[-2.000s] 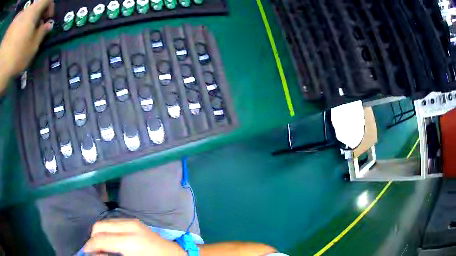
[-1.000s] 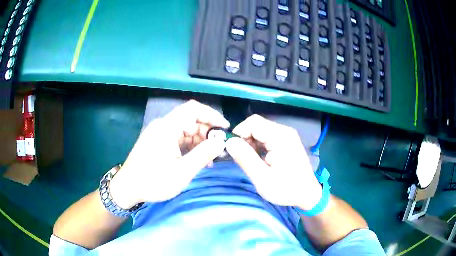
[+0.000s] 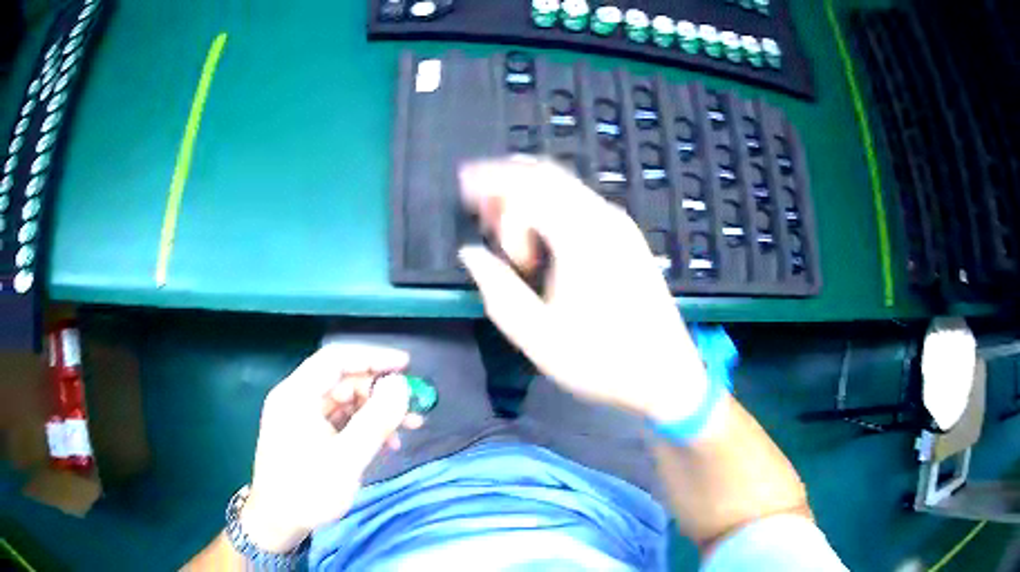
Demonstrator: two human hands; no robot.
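Observation:
My left hand (image 3: pixel 336 430) is over my lap and holds a bright green circuit board module (image 3: pixel 419 393) between thumb and fingers. My right hand (image 3: pixel 582 291) is above the left part of the wide grooved housing tray (image 3: pixel 431 201), slightly blurred, with thumb and fingers apart. I cannot tell whether anything is between its fingers. Black plastic housings (image 3: pixel 647 106) with pale patches lie in the tray's grooves; my right hand hides some of them.
A module tray (image 3: pixel 481 20) with green modules lies beyond the housing tray. Another long tray (image 3: pixel 50 145) stands at far left. Black ridged trays (image 3: pixel 951 168) are at right. An open carton (image 3: pixel 112 391) with red packs is below left, and a chair (image 3: pixel 948 374) below right.
My hands have parted: the right moved up over the housing tray, while the left stayed over my lap, lower, now with a green module showing. The camera view has shifted.

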